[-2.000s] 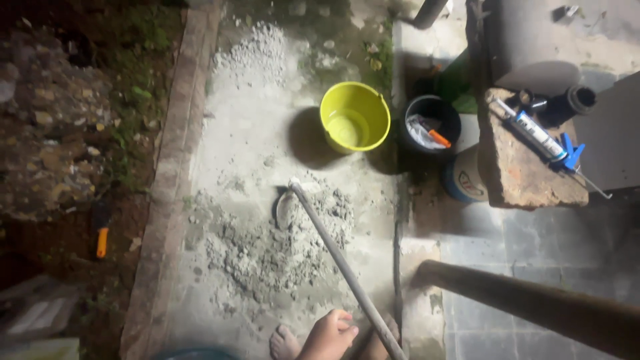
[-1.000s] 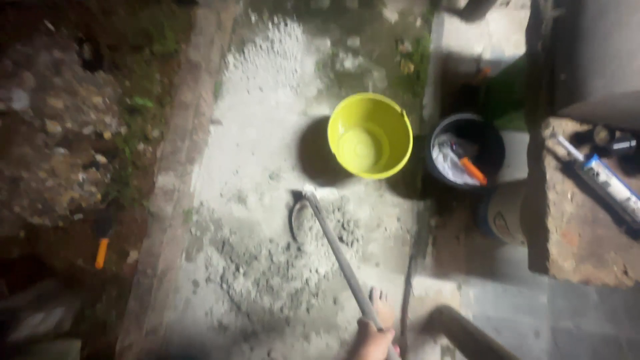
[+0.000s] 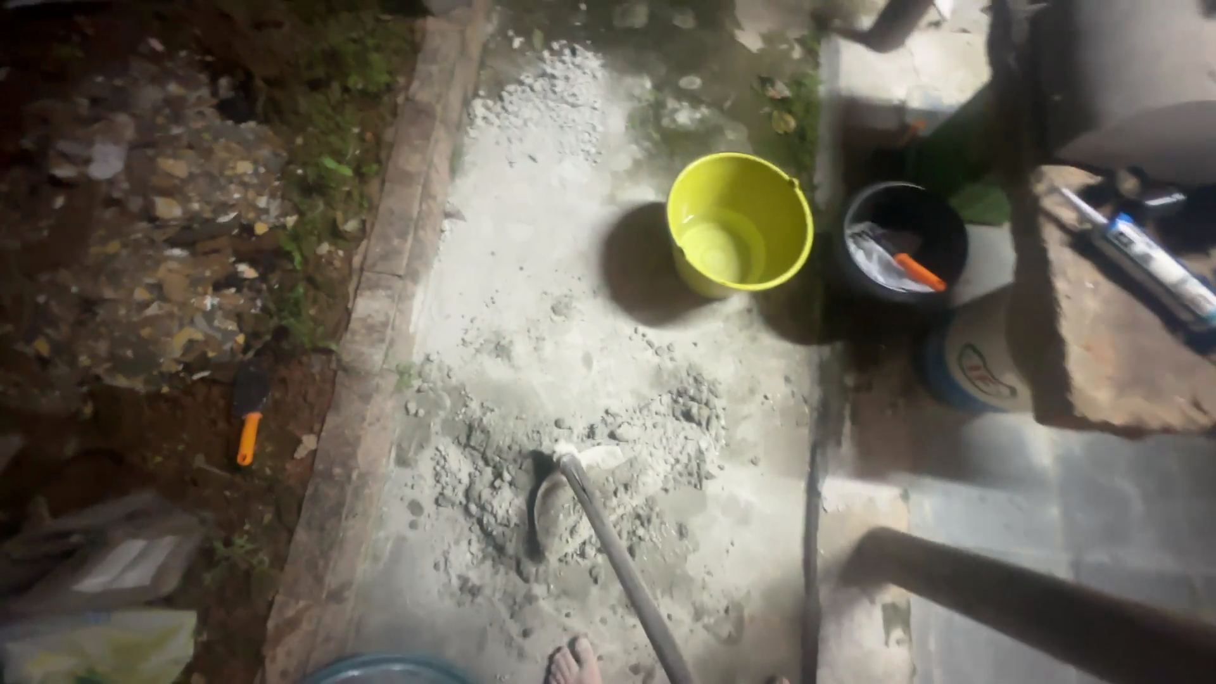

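Observation:
A hoe (image 3: 622,560) with a long handle reaches up from the bottom edge. Its blade rests in a spread heap of grey, crumbly mortar mix (image 3: 698,418) on the concrete strip. Neither my left hand nor my right hand shows now, and the lower end of the handle runs out of view. Above the heap stands a yellow bucket (image 3: 798,233) with some liquid at its bottom. To its right, a black bucket (image 3: 958,242) holds a whitish item and an orange-handled tool (image 3: 920,273).
A bare foot (image 3: 574,662) is at the bottom edge, beside a basin rim (image 3: 385,665). A brick edging (image 3: 356,408) runs along the left; beyond it lies an orange-handled trowel (image 3: 248,437). At right are a caulking tube (image 3: 1159,266) on a rough slab (image 3: 1092,370) and a thick pole (image 3: 1007,589).
The hand seen on or near the hoe handle in the earlier frames has left the view. The hoe blade sits lower and farther from the yellow bucket than a second ago.

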